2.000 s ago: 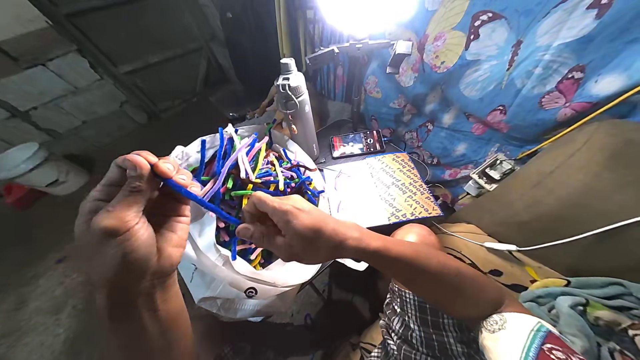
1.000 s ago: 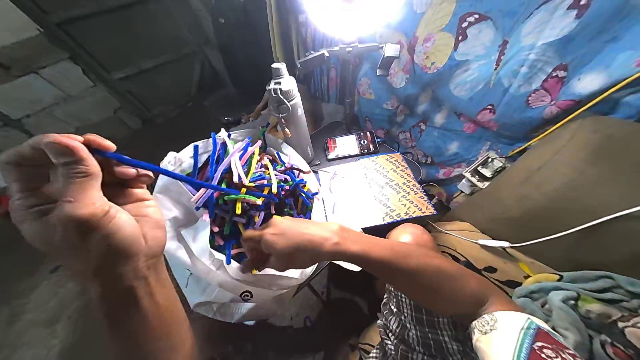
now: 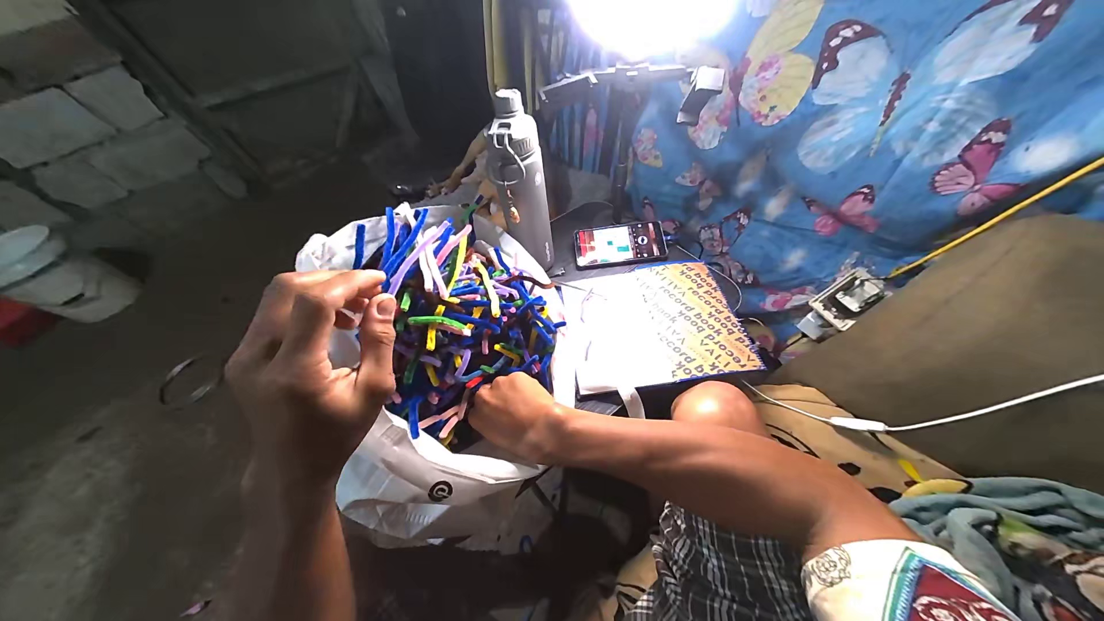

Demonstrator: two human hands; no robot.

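A white plastic bag (image 3: 405,496) stands open, filled with short fuzzy pipe cleaner pieces (image 3: 483,310) in blue, lilac, pink, green and yellow. My left hand (image 3: 323,362) is raised at the bag's left side, thumb and forefinger tips close together beside a lilac piece (image 3: 418,254); whether anything is pinched between them cannot be told. At the bag's near right side, my right hand (image 3: 517,414) is curled with knuckles up against the pile. Its fingertips are hidden, so what it grips does not show.
Behind the bag stands a grey bottle (image 3: 522,185). A phone (image 3: 619,244) and a record book (image 3: 681,323) lie to the right, under a bright lamp (image 3: 651,17). A white cable (image 3: 975,414) runs across the right side. White buckets (image 3: 73,280) are at far left.
The long blue pipe cleaner that my left hand held before no longer shows in it. My left hand has come right, closer to the bag. My right hand stays low at the pile.
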